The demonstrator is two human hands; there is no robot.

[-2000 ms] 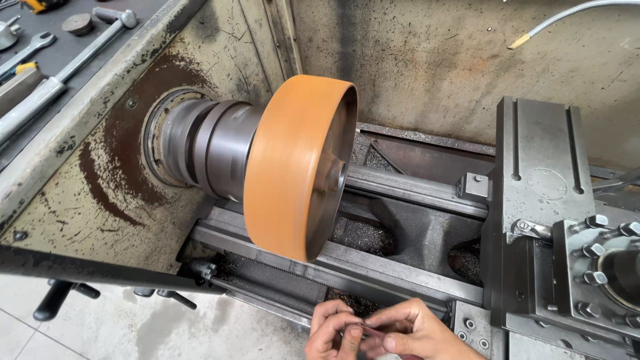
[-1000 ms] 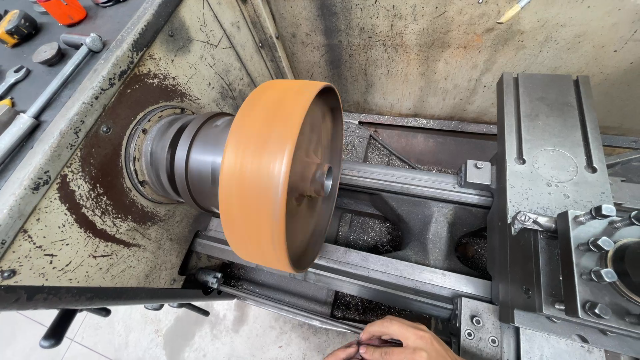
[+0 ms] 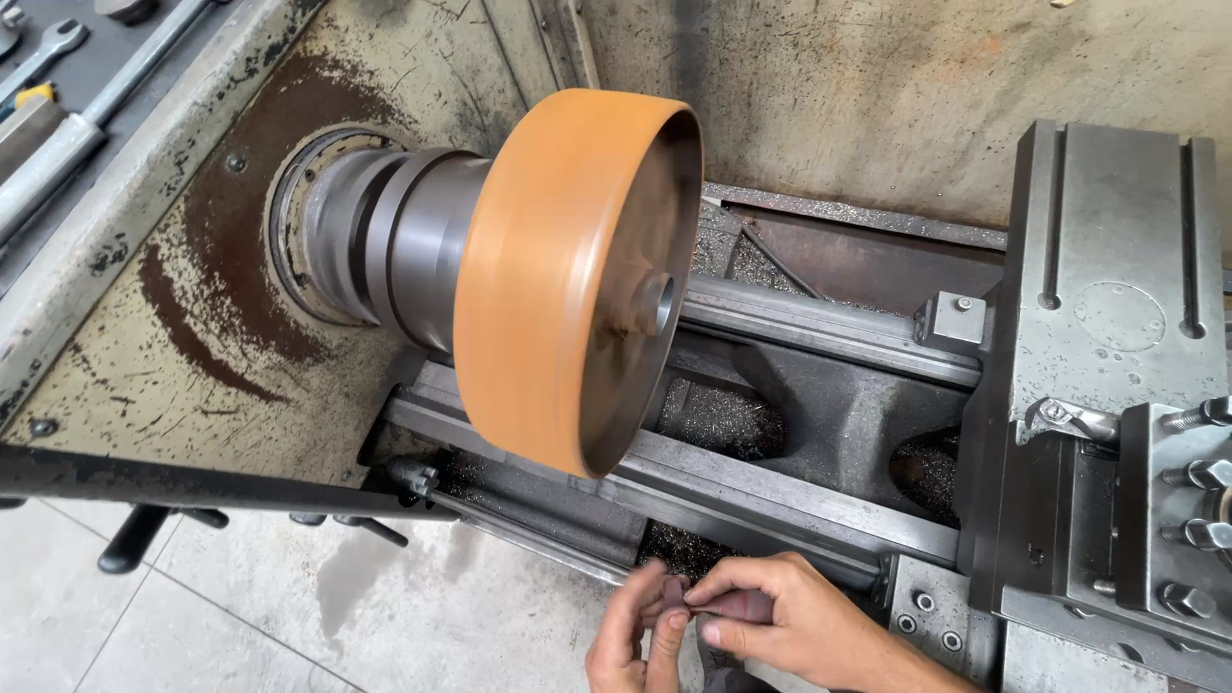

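An orange-rimmed wheel (image 3: pixel 529 279) with a metal hub is mounted on the lathe chuck (image 3: pixel 423 245); its blurred surface suggests it is spinning. Below it, at the bottom of the view, my left hand (image 3: pixel 635 635) and my right hand (image 3: pixel 789 616) meet fingertip to fingertip. Between them they pinch a small, dark reddish strip (image 3: pixel 746 605), which looks like abrasive cloth. Neither hand touches the wheel. The lathe carriage (image 3: pixel 1107 260) with its tool post (image 3: pixel 1174 510) stands to the right, apart from the wheel.
Metal chips lie between the lathe bed rails (image 3: pixel 770 491). Control levers (image 3: pixel 135 539) stick out at lower left over the tiled floor. An open-end wrench (image 3: pixel 48 58) and a long-handled tool (image 3: pixel 58 164) rest on the headstock top. A chip guard (image 3: pixel 866 106) rises behind.
My hands have come back into fuller view at the bottom, with the dark strip now showing between the fingers. The carriage stays on the right of the wheel.
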